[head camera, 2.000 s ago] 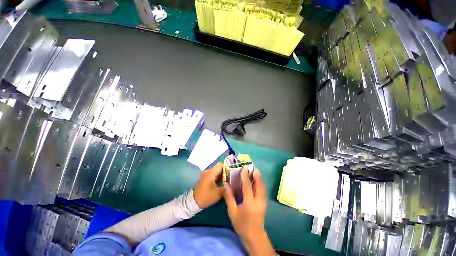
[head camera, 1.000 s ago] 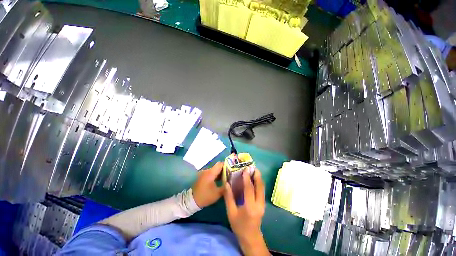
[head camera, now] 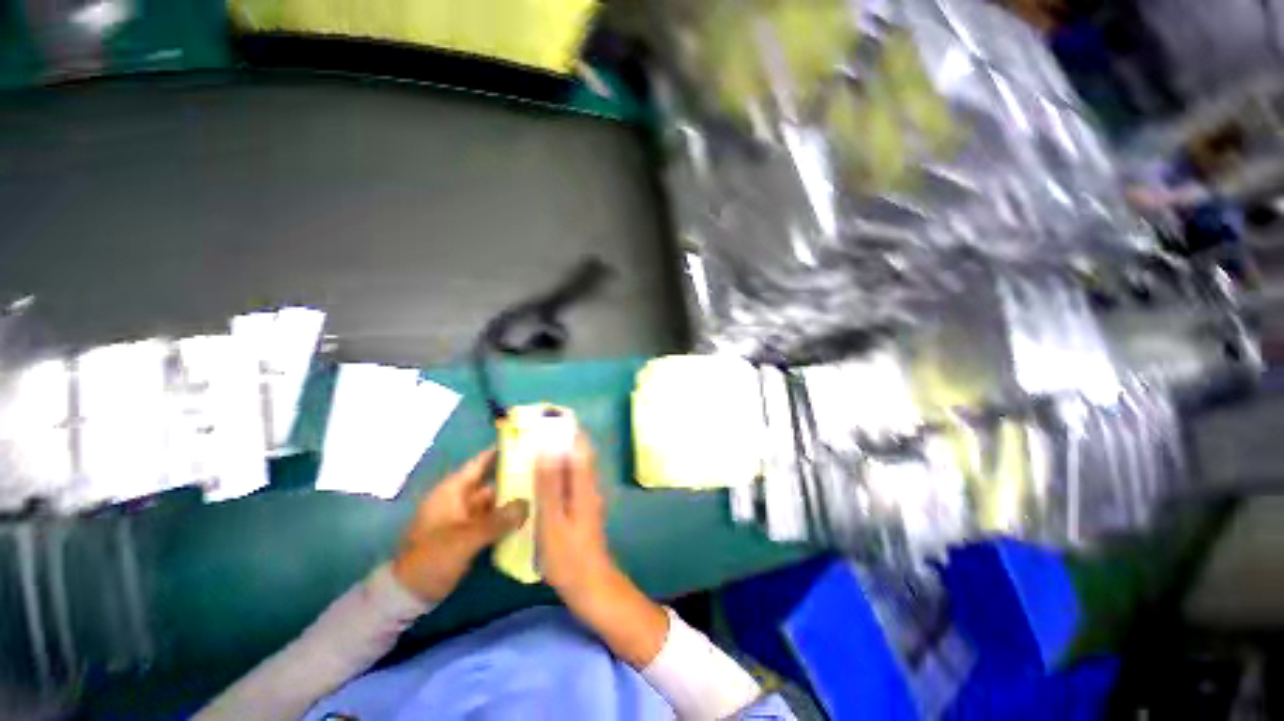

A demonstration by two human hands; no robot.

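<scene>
A pale yellow wrapped unit [head camera: 520, 486] stands between my two hands over the green mat, blurred. Its black power cord [head camera: 532, 330] runs from its far end onto the dark belt. My left hand [head camera: 454, 524] grips its left side, thumb across the near part. My right hand [head camera: 573, 524] lies with its fingers on the right side and top. The board inside cannot be made out. A stack of yellow insulating sheets [head camera: 697, 421], glaring white, lies right of my hands. Flat white-glaring pieces [head camera: 380, 428] lie to the left.
Stacked metal shells [head camera: 901, 211] rise on the right, with more glaring metal pieces [head camera: 134, 423] on the left. The grey belt [head camera: 352, 197] runs across. Yellow sheets [head camera: 423, 26] stand in a black tray beyond it. An open blue bin [head camera: 845, 641] is low right.
The view has swung right, bringing the blue bin in. The held unit now shows yellow on its outside, where a greyish face showed before. My right fingers lie flatter along it.
</scene>
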